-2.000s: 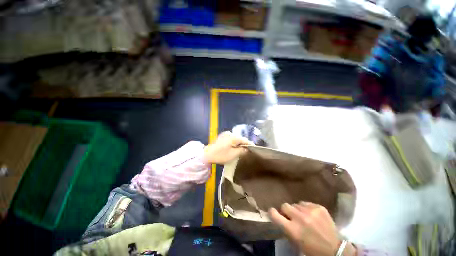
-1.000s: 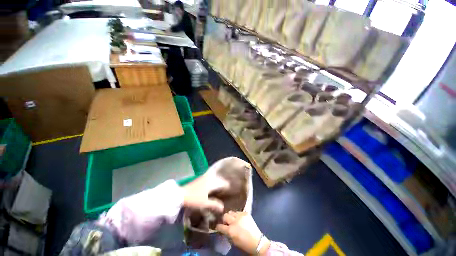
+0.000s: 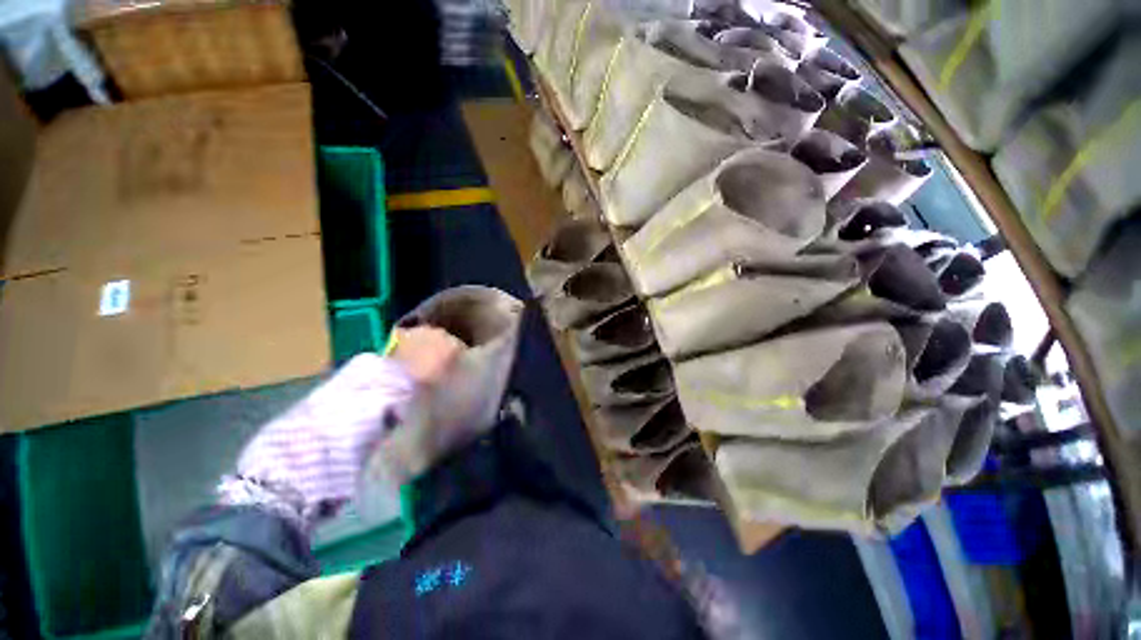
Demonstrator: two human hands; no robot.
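Note:
My left hand (image 3: pixel 429 355) grips a small beige bag body (image 3: pixel 482 381) near its open mouth, left of the rack. The mouth faces up and shows a brown lining; the lower part is partly hidden by my sleeve and the dark apron. My right hand is not in view; only a blurred pinkish patch, perhaps its sleeve, shows near the bottom. Many similar bag bodies (image 3: pixel 763 375) stand close together on the rack shelf, mouths open, with yellow lines on their sides.
A lower rack tier (image 3: pixel 626 494) holds more open bags. An upper shelf edge (image 3: pixel 1026 250) curves along the right. A green crate (image 3: pixel 78 531) with a cardboard sheet (image 3: pixel 163 250) over it is at left. Blue items (image 3: pixel 988 525) are low at right, and a yellow floor line (image 3: pixel 441 198) lies beyond.
The view has swung from the white table to the rack, which is now much closer. Both hands were at the bag; now only my left hand is seen holding it.

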